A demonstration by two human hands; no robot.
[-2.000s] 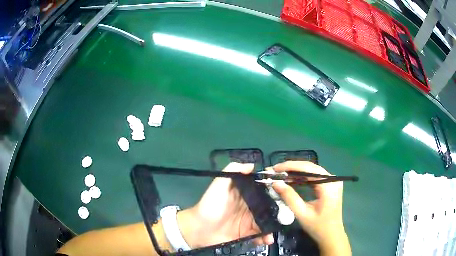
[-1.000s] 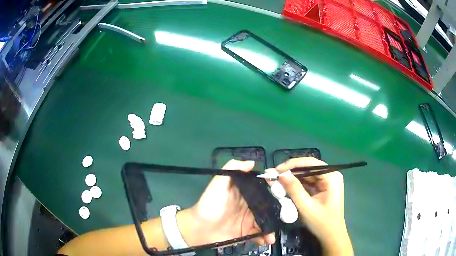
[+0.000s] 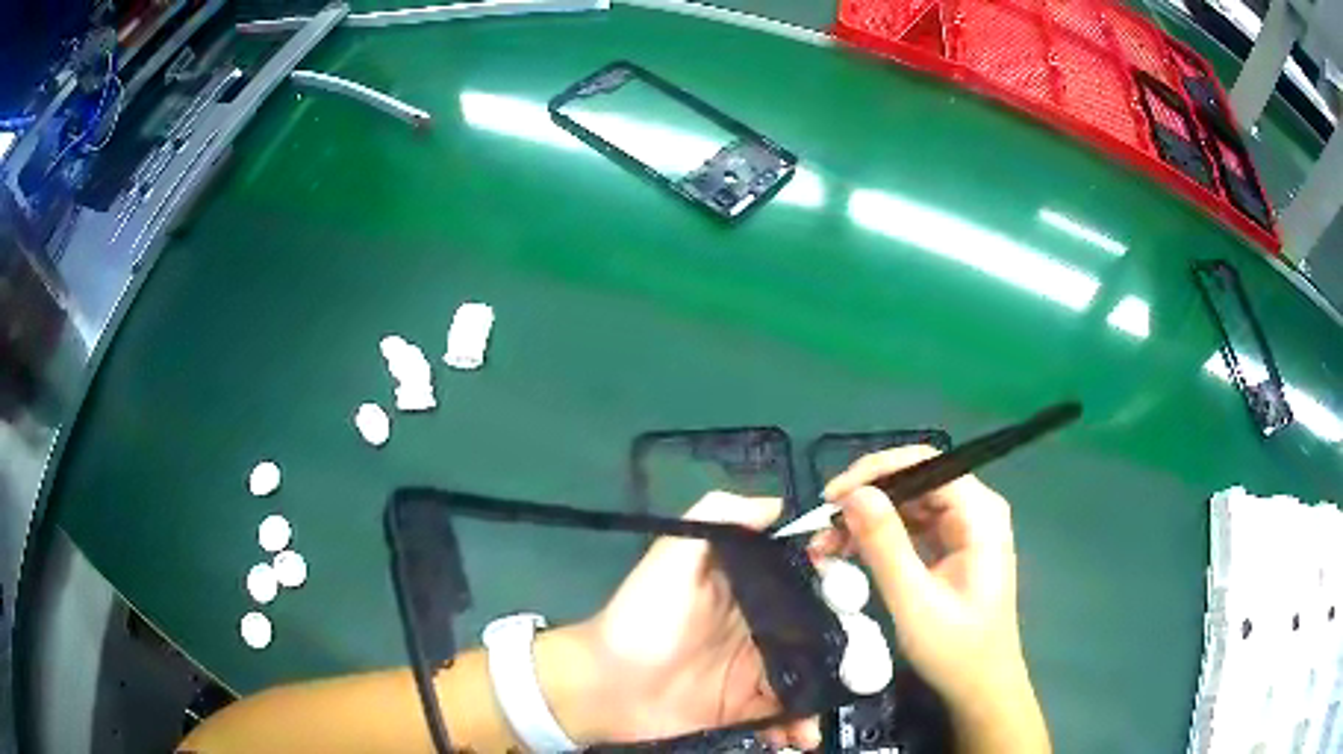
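My left hand point(image 3: 685, 633), with a white wrist band point(image 3: 523, 685), holds a black phone middle frame point(image 3: 427, 611) by its solid right end, tilted above the mat. My right hand point(image 3: 943, 582) holds dark tweezers point(image 3: 965, 469). Their pale tips touch or nearly touch the frame's upper edge near its solid end. White finger cots point(image 3: 865, 656) cover some right fingertips. Whether the tips hold a small part cannot be told. Two more frames point(image 3: 714, 438) lie behind and partly under my hands.
Another frame point(image 3: 678, 140) lies on the far part of the green mat point(image 3: 589, 324), and one point(image 3: 1245, 346) at the right. White pieces point(image 3: 471, 336) lie at the left. A red tray point(image 3: 1060, 74) is at the far right, a white tray point(image 3: 1274, 633) at the right edge, a metal rail point(image 3: 221, 133) at the left.
The two farther frames have shifted left on the mat, the upper one also away from me. The tweezers' rear end has tilted up. The held frame has moved slightly.
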